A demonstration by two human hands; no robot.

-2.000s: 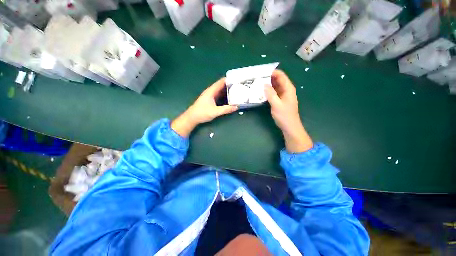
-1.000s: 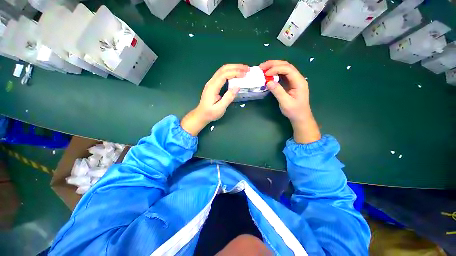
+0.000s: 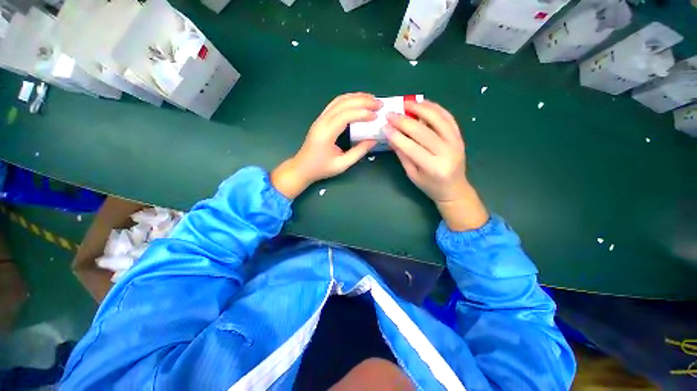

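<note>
A small white retail carton [image 3: 376,128] with a red band stands on the green table in front of me. Its white lid panel lies over the top. My left hand [image 3: 329,143] grips the carton's left side, with fingers on the top and the thumb at the near side. My right hand [image 3: 428,149] holds its right side, with fingers lying over the lid. The hands hide much of the carton's sides and part of the red band.
Open white cartons [image 3: 218,88] lean together at the far left. More cartons [image 3: 512,23] stand along the far right. A brown box [image 3: 95,233] with white crumpled pieces is below the table edge at lower left. Paper scraps dot the green table [image 3: 550,191].
The lid panel, raised two seconds ago, is now folded down over the carton. My right fingers have moved onto the top. The far cartons have shifted left and up in view.
</note>
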